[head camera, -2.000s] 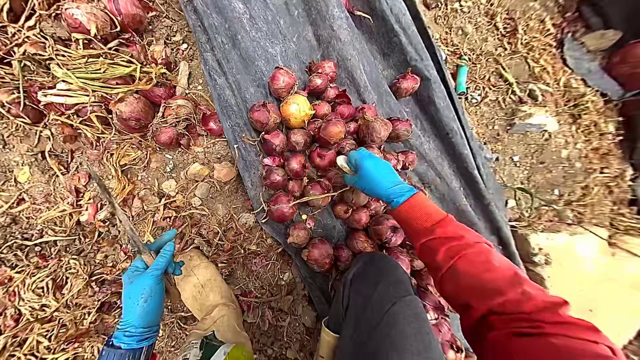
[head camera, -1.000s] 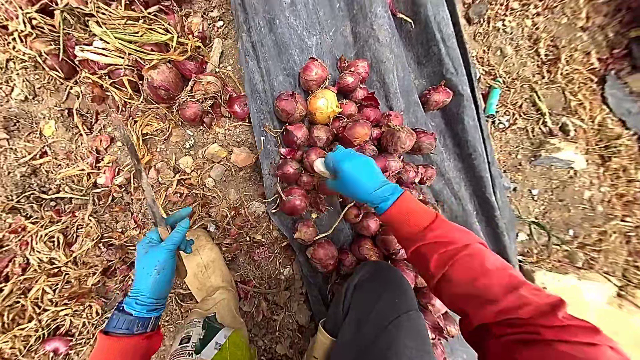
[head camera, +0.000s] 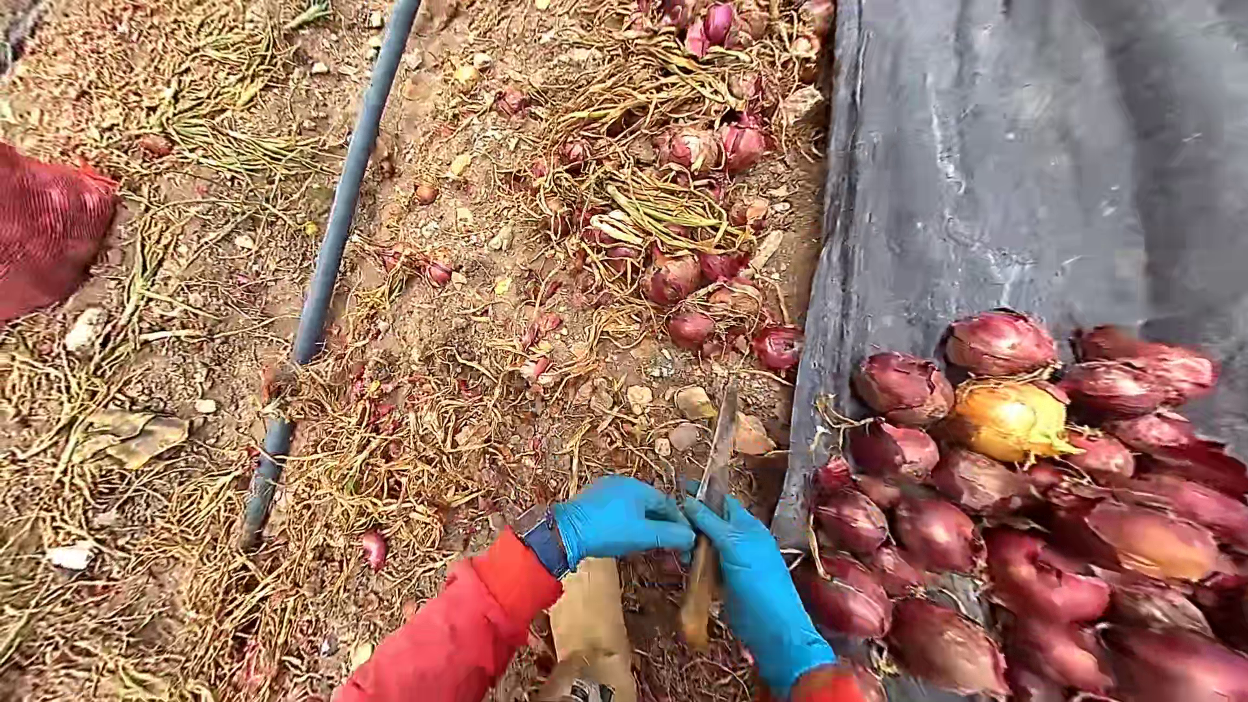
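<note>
A knife with a wooden handle (head camera: 698, 595) and a dirty blade (head camera: 720, 448) points up and away between my blue-gloved hands. The thumb and fingers of my right hand (head camera: 756, 585) close around it where blade meets handle. My left hand (head camera: 619, 519) comes in from the left, its bent fingertips against the knife and my right fingers; whether it grips anything is hidden. Many red onions (head camera: 936, 534) lie heaped on dark sheeting (head camera: 994, 195) to the right of both hands. One peeled yellowish onion (head camera: 1010, 421) sits among them near the far end of the heap.
More red onions (head camera: 690, 330) with dry stems lie on the soil beyond my hands. A blue-grey pipe (head camera: 336, 224) crosses the ground at the left, and a red mesh bag (head camera: 49, 229) is at the far left. A tan boot or trouser leg (head camera: 591, 614) shows below my hands.
My right hand has left the onion heap and come over to the knife, which my left hand held before. The view has swung left.
</note>
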